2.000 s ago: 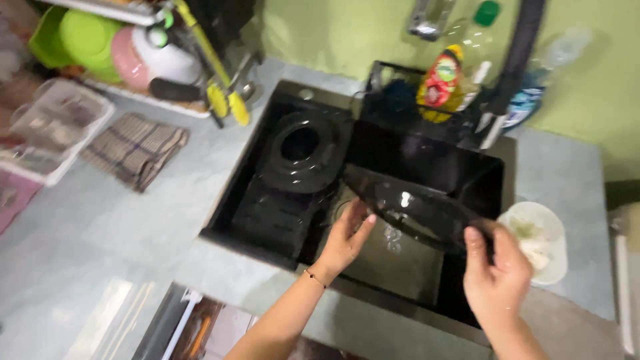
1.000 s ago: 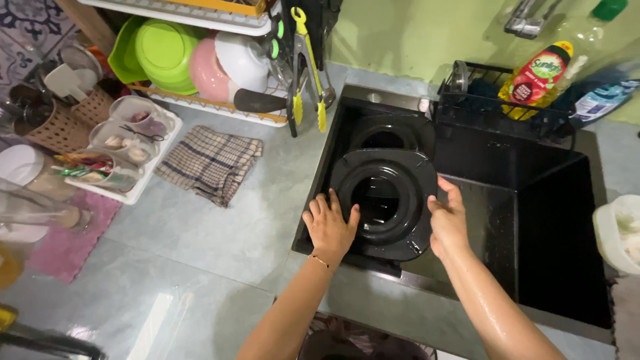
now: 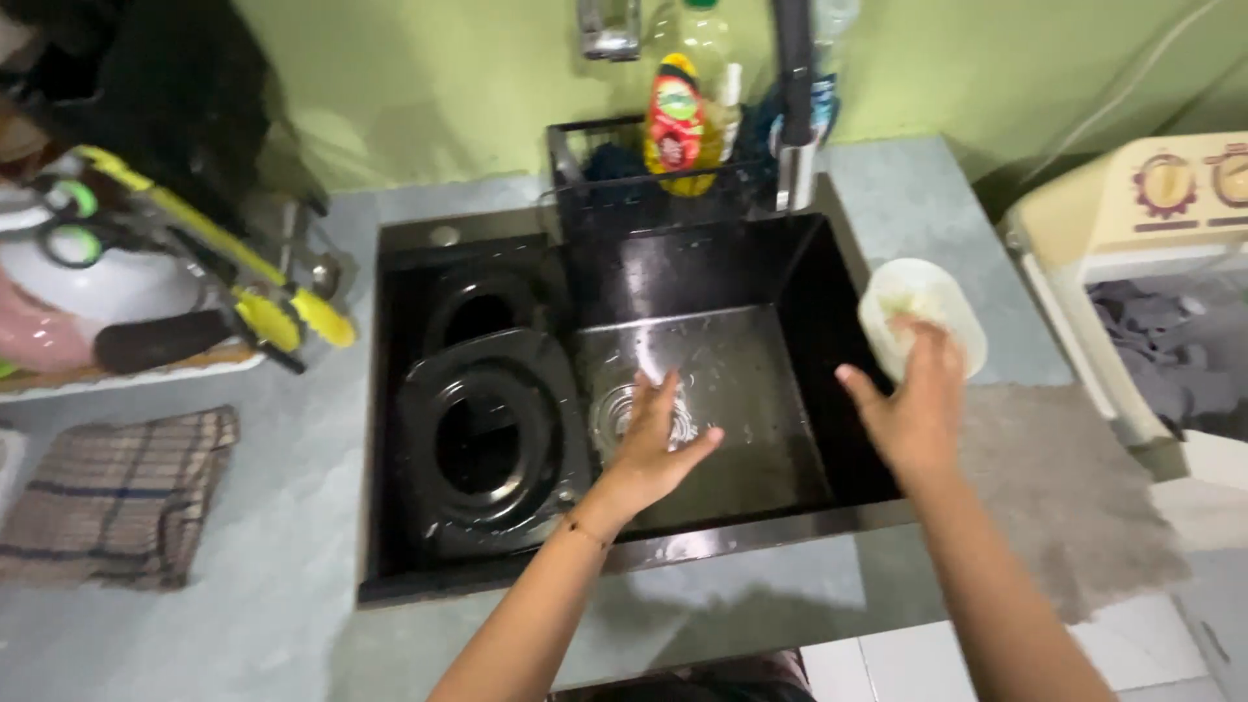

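Note:
My left hand hangs over the basin of the black sink, near the drain, fingers apart and holding nothing. Over the near side of a white plastic container is my right hand; its fingertips reach toward pale, blurred contents, and whether they touch them is unclear. That container stands on the counter at the sink's right edge. To the left of my left hand, a glossy black dish with a round centre lies overturned on the sink's left section, partly over another black dish.
Behind the basin, a black caddy holds a dish soap bottle, beside a black faucet. Yellow-tipped tongs and bowls stand left. A checkered cloth lies on the counter, a grey cloth at right, near a washing machine.
Both hands have let go of the black dish, which stays on the sink's left section. My left hand has moved over the basin, my right hand to the white container. The view has swung right.

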